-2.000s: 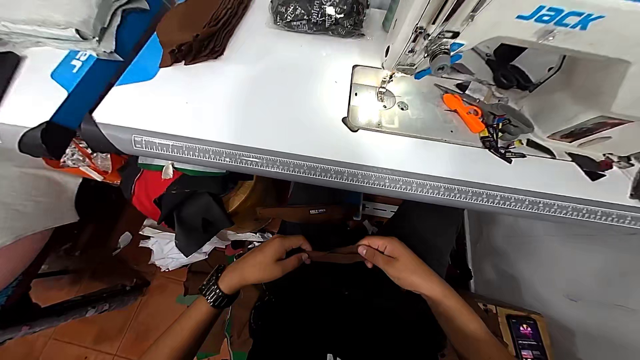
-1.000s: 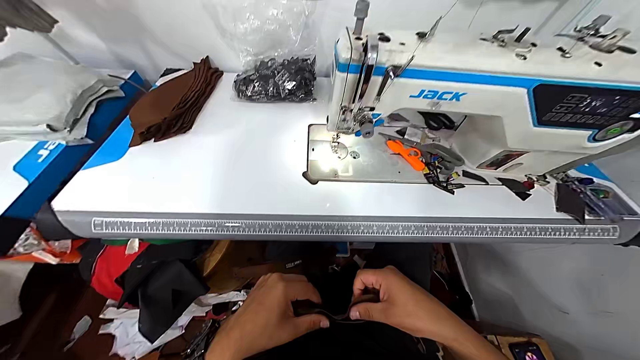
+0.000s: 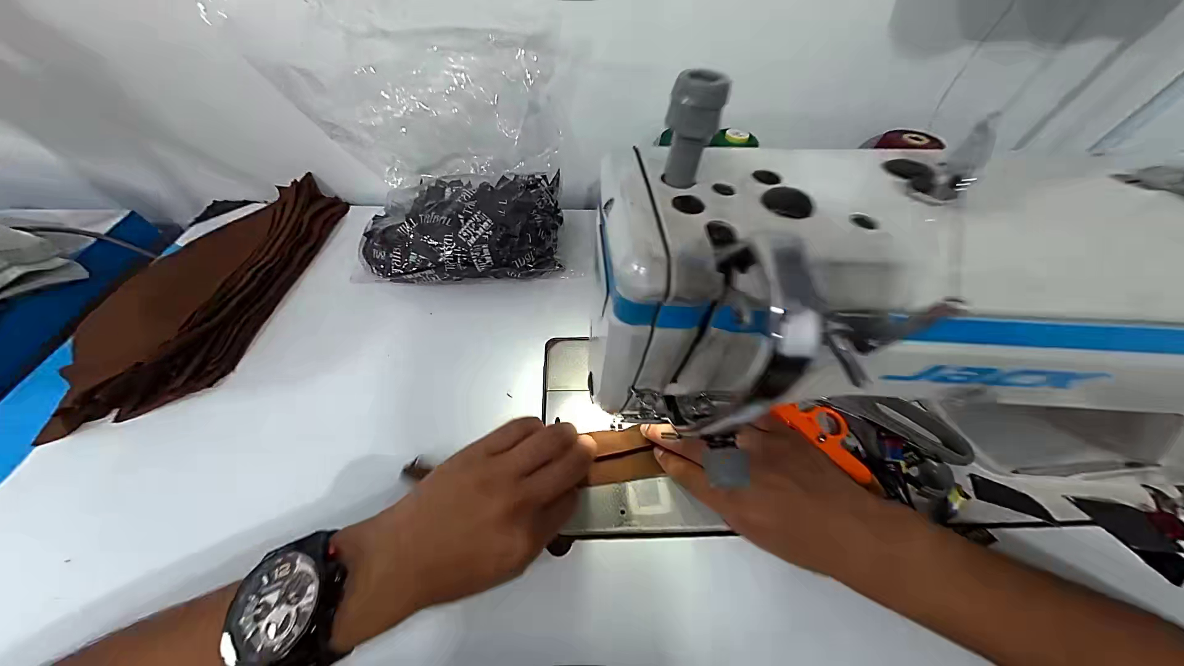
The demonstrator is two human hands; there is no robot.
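A folded strip of brown fabric [image 3: 624, 456] lies over the metal needle plate [image 3: 638, 513] of a white Jack sewing machine [image 3: 925, 277]. My left hand [image 3: 495, 499], with a watch [image 3: 280, 606] on its wrist, grips the strip's left part. The fingers of my right hand [image 3: 749, 476] press on the strip's right part, close by the presser foot and partly behind the machine's front parts. A small dark end of material [image 3: 416, 469] sticks out left of my left hand. The needle itself cannot be made out.
Brown cut fabric pieces [image 3: 203, 296] lie stacked at the left. A clear plastic bag of black labels [image 3: 467, 227] sits behind the needle area. Orange-handled thread snips [image 3: 828, 439], dark scraps [image 3: 1013, 498] and small tools lie right of my right hand, below the machine arm.
Both hands have moved from below the table's front edge up to the needle plate, with the brown strip now there. The view has moved closer to the machine.
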